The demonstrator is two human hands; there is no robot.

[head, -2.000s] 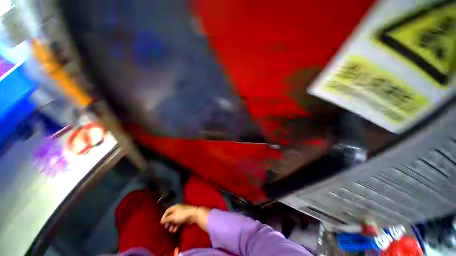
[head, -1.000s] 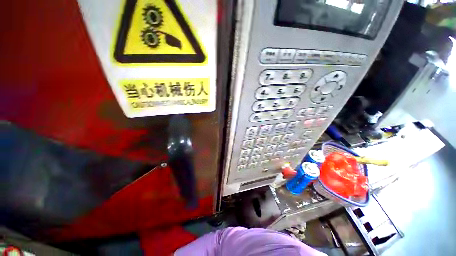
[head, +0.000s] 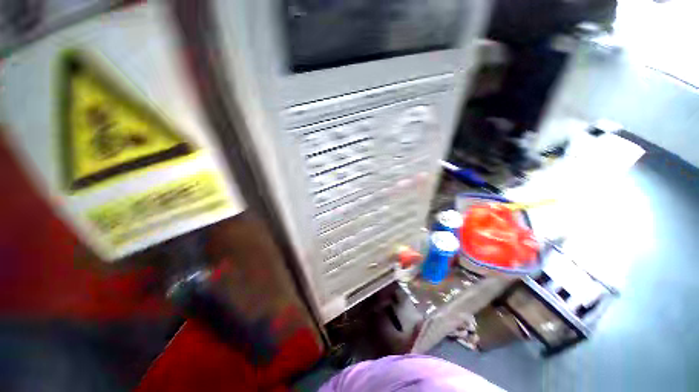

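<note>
Neither of my hands is in the picture. Only a light purple sleeve or shoulder shows at the bottom edge. The red safety door (head: 46, 237) fills the left side, blurred, with its yellow warning sticker (head: 115, 138). The black door handle (head: 222, 314) is below the sticker, dark and blurred. The grey control panel (head: 368, 172) stands upright right of the door, with its dark screen at the top and rows of keys.
Right of the panel, two blue spray cans (head: 439, 258) with white tops stand beside a blue-rimmed basket (head: 502, 269) holding a red plastic bag (head: 494, 236). A blue-handled rod tool (head: 473, 178) lies behind. A low metal frame (head: 548, 314) stands by the machine base on grey floor.
The view has swung right from the door and side table to the panel and basket. The hand seen at the bottom two seconds ago is out of the picture.
</note>
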